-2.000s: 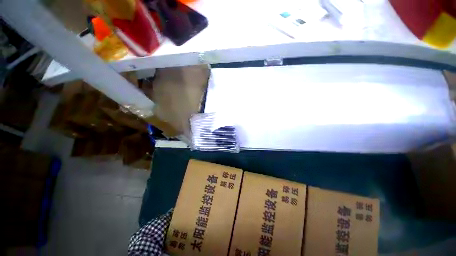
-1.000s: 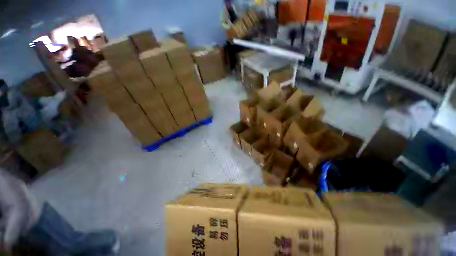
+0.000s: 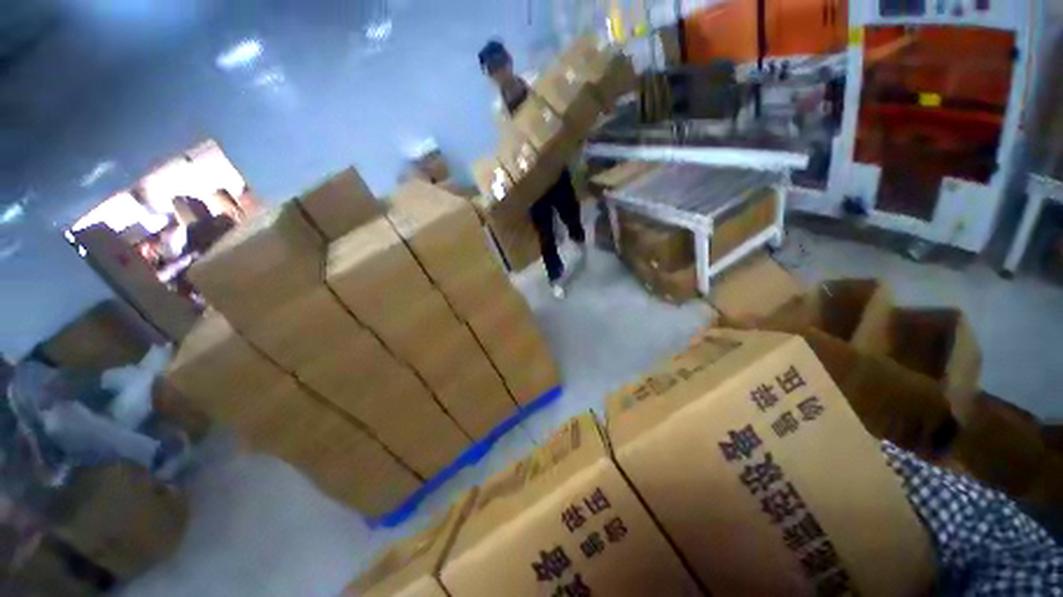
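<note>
A row of closed brown cartons (image 3: pixel 746 455) with black Chinese print is held up in front of me at the bottom of the view, tilted, with the right end higher. The cartons stand side by side and touch. A black-and-white checked sleeve (image 3: pixel 973 519) shows at the right end of the row. Neither of my hands shows; they are hidden behind the cartons or below the picture's edge. The pallet stack (image 3: pixel 385 338) of cartons stands ahead on the left, on a blue pallet (image 3: pixel 472 461).
A person (image 3: pixel 557 222) carries a tilted row of cartons behind the stack. A roller table (image 3: pixel 699 210) stands near the orange-and-white machine (image 3: pixel 933 128). Open empty cartons (image 3: pixel 921 350) stand at the right. Grey bagged items (image 3: pixel 88 420) lie at the far left.
The carton row has left the green belt and is now held up and tilted. The pallet stack is nearer, the view has turned left, and a person with cartons has appeared.
</note>
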